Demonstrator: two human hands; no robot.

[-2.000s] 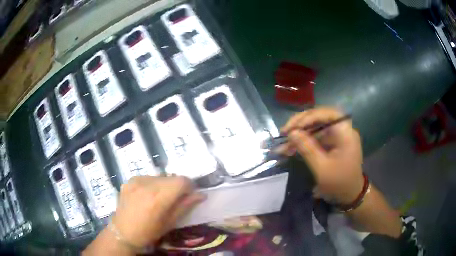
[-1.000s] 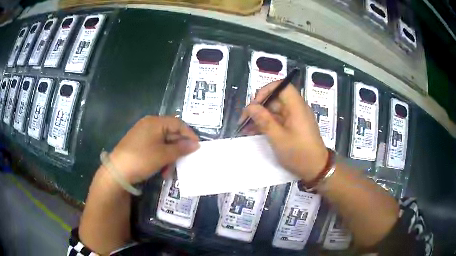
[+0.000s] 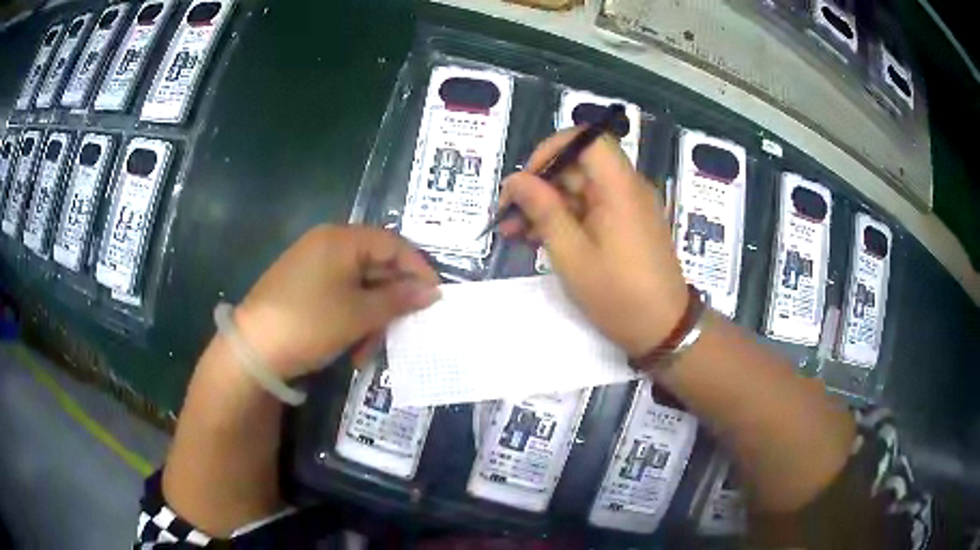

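Note:
My left hand (image 3: 333, 306) grips the upper left corner of a white sticker sheet (image 3: 510, 338) with a faint grid. The sheet lies over the middle of a clear plastic tray (image 3: 376, 204) of printed cards. My right hand (image 3: 602, 242) holds dark, slim tweezers (image 3: 570, 156), their thin tip down at the lower edge of the upper left printed card (image 3: 457, 161), just above the sheet. My right hand hides part of the second upper card. The sheet covers the tops of lower cards. Whether a sticker is on the tip cannot be told.
Another filled clear tray (image 3: 177, 177) lies to the left on the dark green bench (image 3: 274, 140). A pale board (image 3: 741, 81) lies along the far edge, with more cards (image 3: 833, 27) beyond it. Floor with a yellow line shows at the lower left.
The view has swung from the tray's other end to this one. Since one second ago, the tweezer tip has moved from the sheet's top edge up and left to the upper left card.

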